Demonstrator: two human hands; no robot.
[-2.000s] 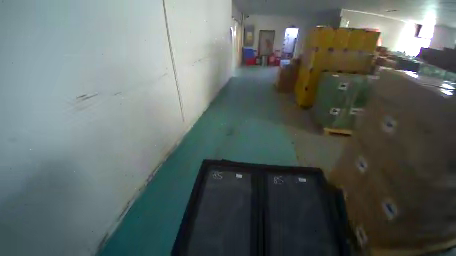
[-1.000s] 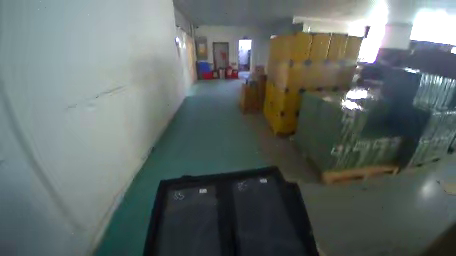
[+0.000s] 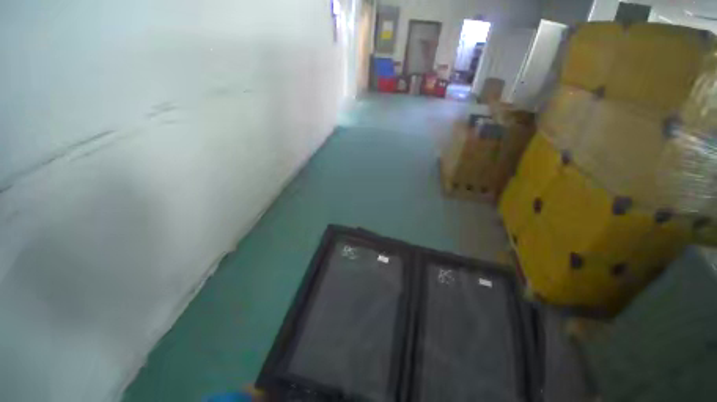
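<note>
A black two-pocket tray [image 3: 408,314] is in front of me at the bottom centre, cut off by the lower edge. It holds two dark flat screen units side by side, the left one [image 3: 350,314] and the right one [image 3: 470,338]. Each has white "85"-like handwriting and a small white label near its far end. More black edge shows at the tray's right side. A small piece of my left hand [image 3: 253,392], with something blue beside it, shows at the tray's near left corner, blurred and cut off. Its grip cannot be seen. My right hand is not in view.
A white wall [image 3: 157,157] runs along the left of a green floor [image 3: 369,173]. Yellow cartons [image 3: 582,212] are stacked high on the right, with brown cartons [image 3: 472,161] beyond. A green wrapped stack [image 3: 660,330] is at the lower right. Red and blue containers and a bright doorway [image 3: 472,51] are far ahead.
The view has advanced along the corridor with the tray, so the yellow and brown cartons are nearer. The near brown stack on the right has left view. A bit of my left hand now shows.
</note>
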